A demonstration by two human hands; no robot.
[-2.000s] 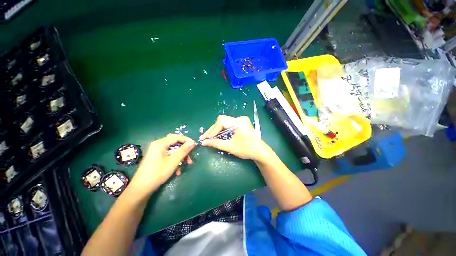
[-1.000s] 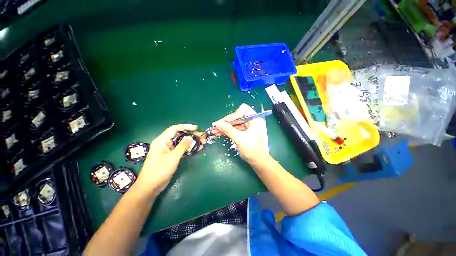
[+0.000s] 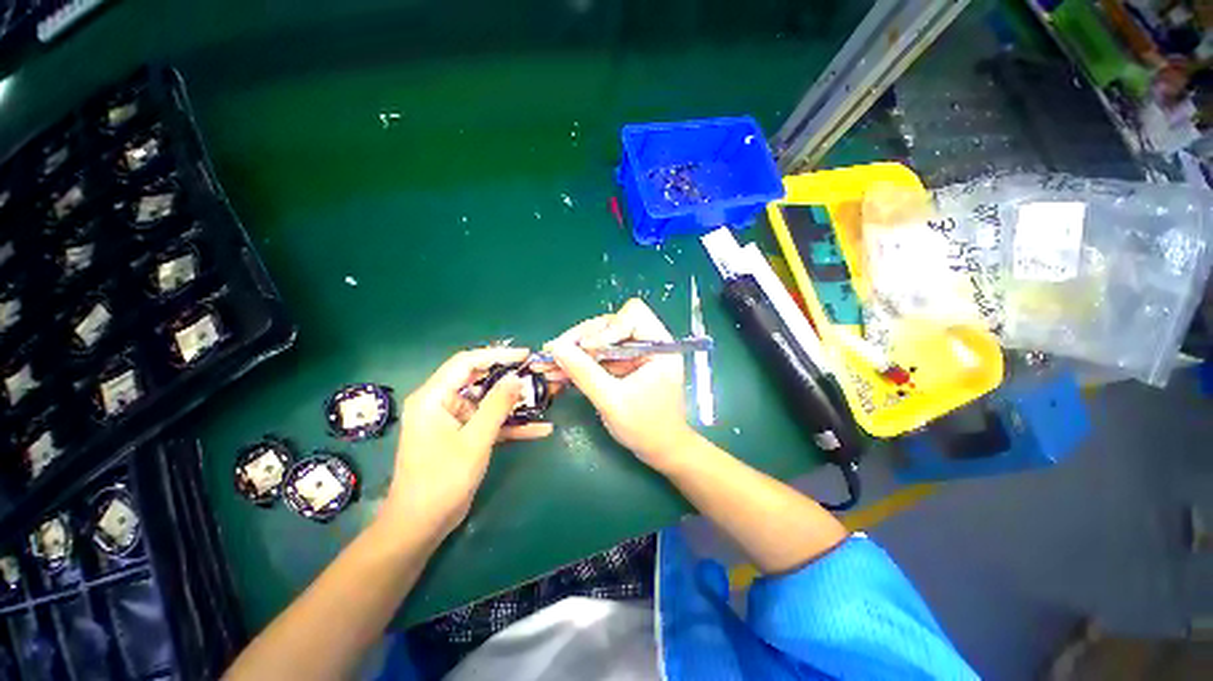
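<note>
My left hand (image 3: 446, 432) holds a round black module (image 3: 527, 395) with a pale centre, a little above the green mat. My right hand (image 3: 631, 393) holds silver tweezers (image 3: 639, 349) like a pen. The tweezers' tip is at the module's upper edge; my fingers partly hide it, and I cannot tell whether the tip grips a small part. Three more round modules lie on the mat left of my left hand, one (image 3: 359, 411) above the other two (image 3: 321, 487).
Black component trays (image 3: 246, 286) filled with modules are at the left. White bits lie scattered on the mat. A slim silver strip (image 3: 701, 359), black handle with cable (image 3: 785, 359), blue bin (image 3: 701, 217), yellow tray (image 3: 987, 379) and clear bag (image 3: 1131, 279) are at the right.
Both hands first held small things close together; my left hand then took up a module. Since then, the tweezers have moved to the module's upper edge and lie flatter.
</note>
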